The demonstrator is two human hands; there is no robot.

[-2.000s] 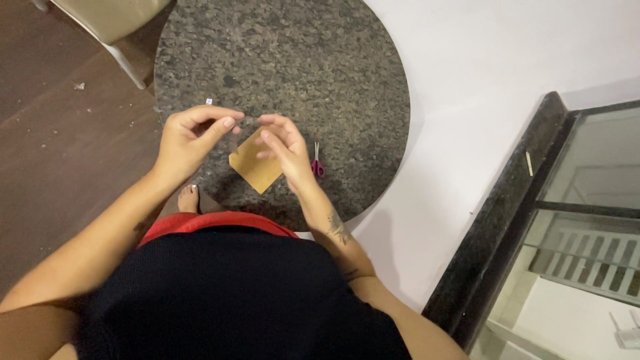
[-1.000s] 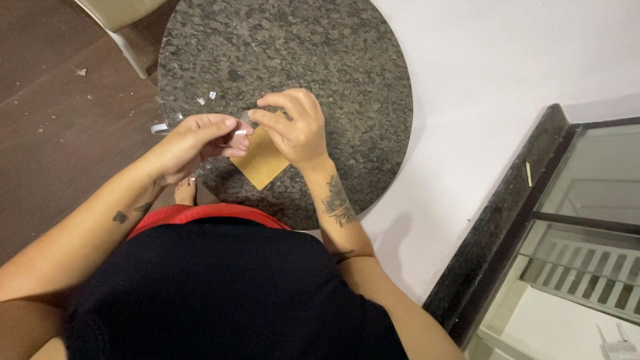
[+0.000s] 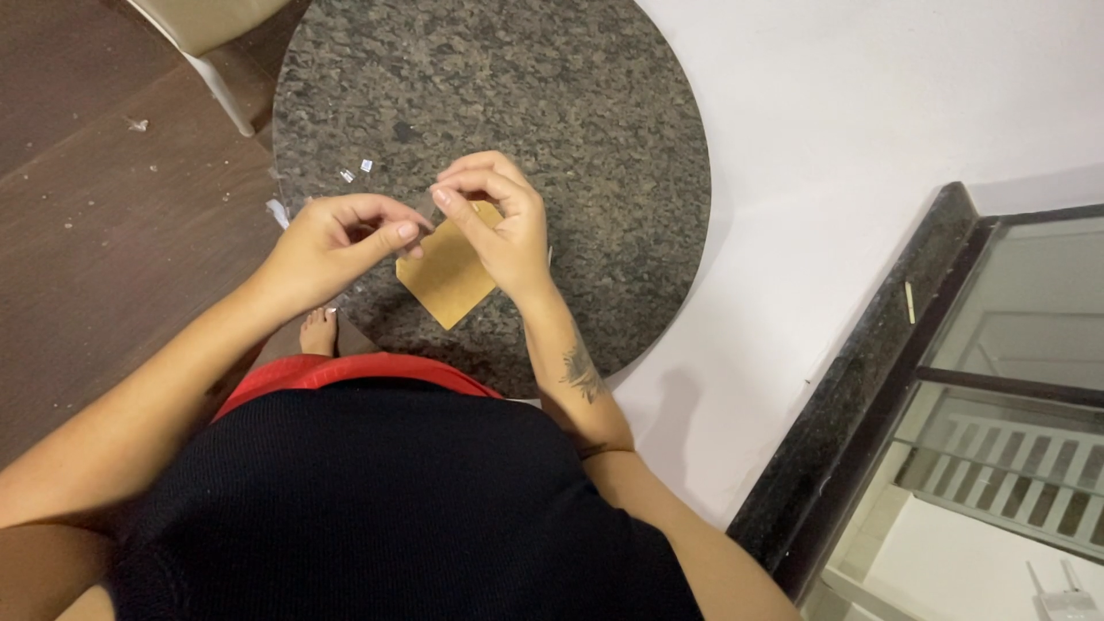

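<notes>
My left hand and my right hand are raised close together over the near part of a round speckled stone table. Between their fingertips is a small, thin, clear piece, perhaps plastic film or tape; its outline is hard to make out, and both hands seem to pinch it. Below them a tan paper piece or envelope lies on the table, partly covered by my right hand. Tiny whitish scraps lie beyond my left hand. My right forearm hides most of something by the paper's right side.
A light chair stands at the upper left on a dark wood floor with small debris. A clear or whitish strip is at the table's left edge. To the right are a white wall and a dark stone ledge beside glass panes.
Two seconds ago pink-handled scissors showed right of the paper; my right forearm now covers that spot. The whitish scraps beyond my left hand have increased from one to several. Fingertips have shifted slightly.
</notes>
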